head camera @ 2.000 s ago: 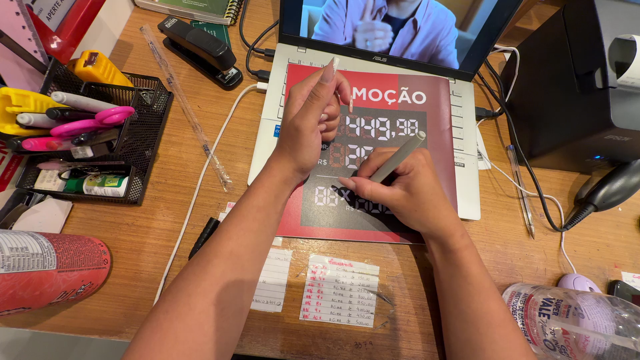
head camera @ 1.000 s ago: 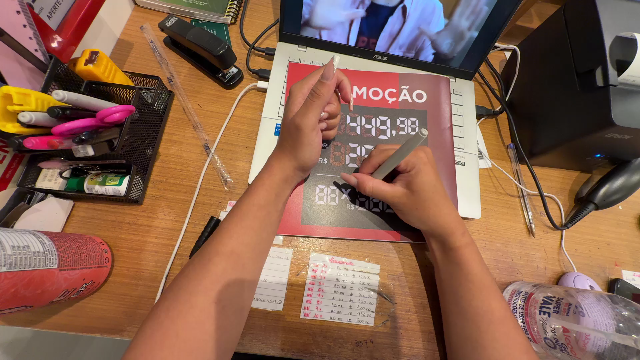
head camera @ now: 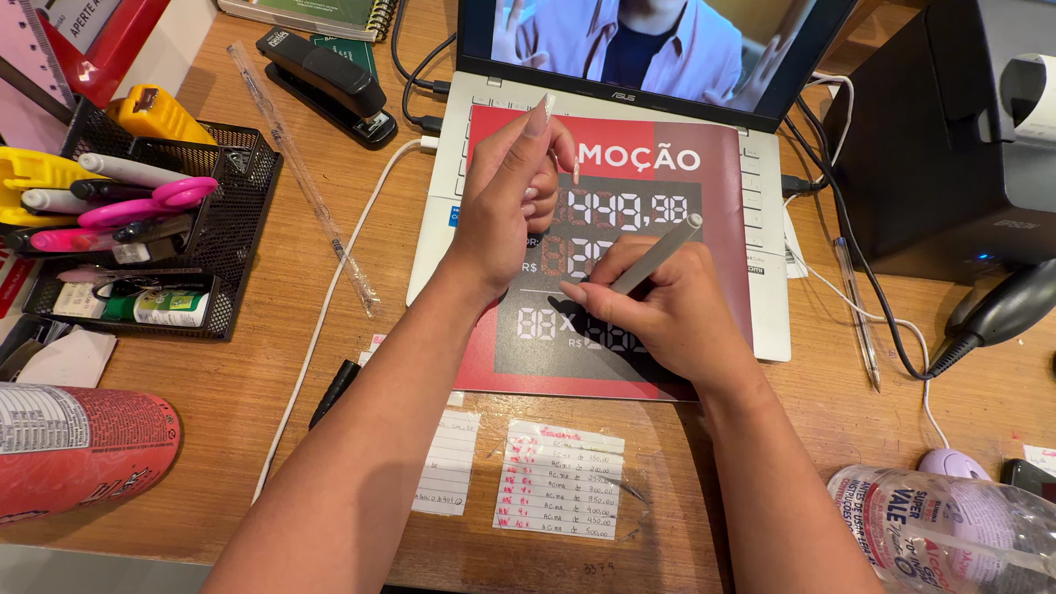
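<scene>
A red and dark grey price sign card (head camera: pixel 561 346) with segmented digits lies over the keyboard of an ASUS laptop (head camera: pixel 767 305). My right hand (head camera: pixel 660 305) grips a light grey marker pen (head camera: pixel 660 252) on the card, beside the middle row of digits; its writing tip is hidden by the fingers. White strokes fill several digit segments in the upper rows. My left hand (head camera: pixel 516 198) rests over the card's upper left part, fingers curled and thumb pointing up, with nothing seen in it.
Left: a black mesh organizer (head camera: pixel 239 247) with pens and pink scissors, a black stapler (head camera: pixel 330 82), a packaged pen (head camera: pixel 301 181) and a red can (head camera: pixel 82 445). Right: a black Epson printer (head camera: pixel 932 165), a cable, a mouse (head camera: pixel 953 464) and a clear bottle (head camera: pixel 932 528). Handwritten notes (head camera: pixel 561 478) lie in front.
The picture on the laptop screen has changed. Both hands stay in nearly the same place, the right one still on the marker pen.
</scene>
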